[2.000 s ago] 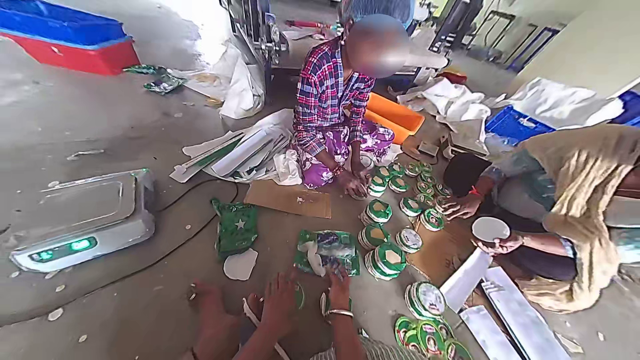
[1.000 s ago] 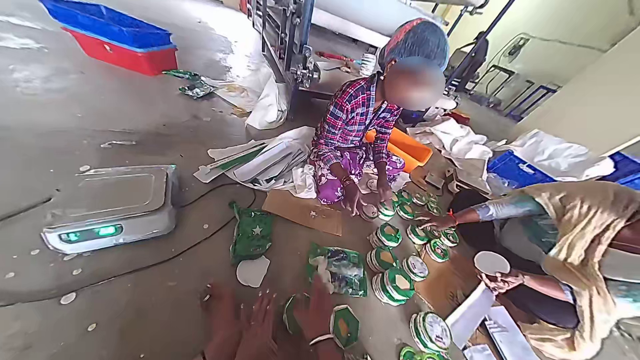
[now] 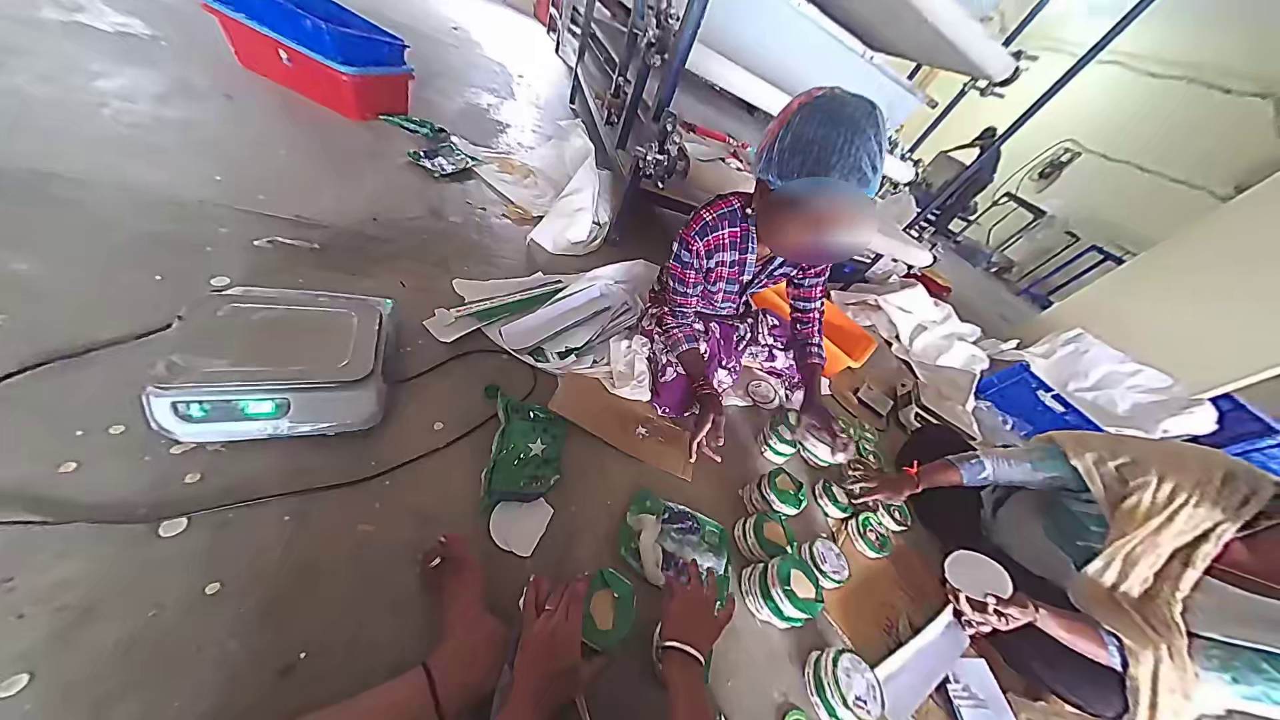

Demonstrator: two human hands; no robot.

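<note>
At the bottom centre my left hand (image 3: pixel 552 625) rests beside a green-rimmed round piece (image 3: pixel 608 610), its fingers at the piece's left edge; whether it grips it cannot be told. My right hand (image 3: pixel 692 612), with a white bangle at the wrist, lies over the lower edge of a green and clear plastic packet (image 3: pixel 678 540). Its fingertips are spread on the packet. Stacks of round green and white pieces (image 3: pixel 782 590) stand right of the packet. Another stack (image 3: pixel 843 684) is nearer, at the lower right.
A digital scale (image 3: pixel 270 360) with a cable sits left. A green bag (image 3: pixel 522 450) and a cardboard sheet (image 3: pixel 625 425) lie ahead. One person (image 3: pixel 720 270) sits opposite among stacks; another person at right holds a white disc (image 3: pixel 978 575). Blue and red crates (image 3: pixel 310 75) stand far left.
My right hand has moved forward onto the plastic packet. The person opposite has reached a hand toward the stacks. The view has shifted.
</note>
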